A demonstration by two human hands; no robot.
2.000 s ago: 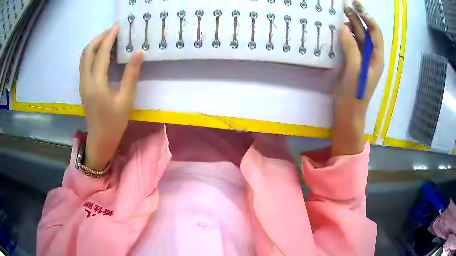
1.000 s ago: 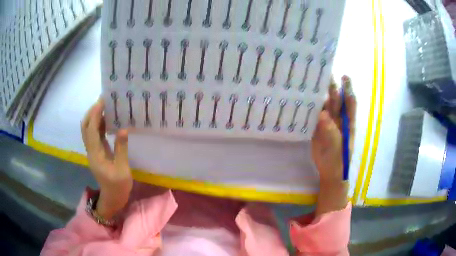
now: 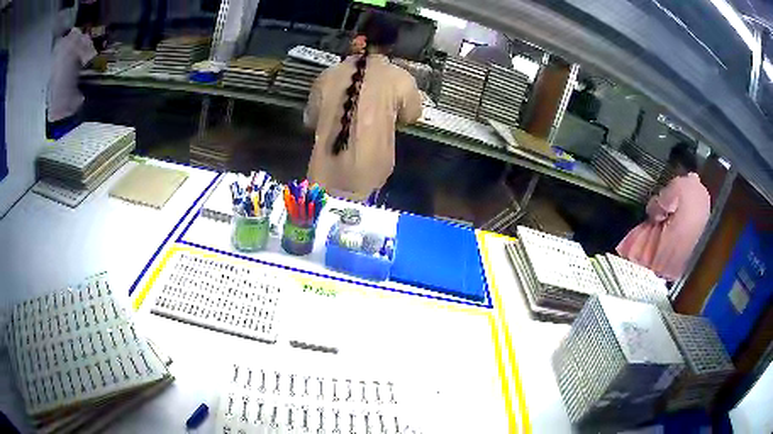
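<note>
A white board (image 3: 314, 405) with rows of small double-ended parts lies or is held at the bottom centre, its near part cut off by the picture's edge. A second loaded board (image 3: 219, 297) lies flat beyond it to the left. A short dark bar (image 3: 314, 346) lies between them. A small dark-blue cap (image 3: 197, 415) lies left of the near board. Both my left hand and my right hand are out of the picture, so their hold on the board cannot be seen.
Stacked loaded boards (image 3: 85, 347) stand at the left. Two pen cups (image 3: 252, 231), a blue container (image 3: 360, 253) and a blue tray (image 3: 438, 256) stand beyond. Wrapped stacks (image 3: 614, 360) stand at the right. A person (image 3: 360, 110) stands beyond the bench, another (image 3: 678, 216) at the far right.
The view has swung up from my hands and the board to the far bench and room. Both hands have left the picture, and the board now shows only at the bottom edge.
</note>
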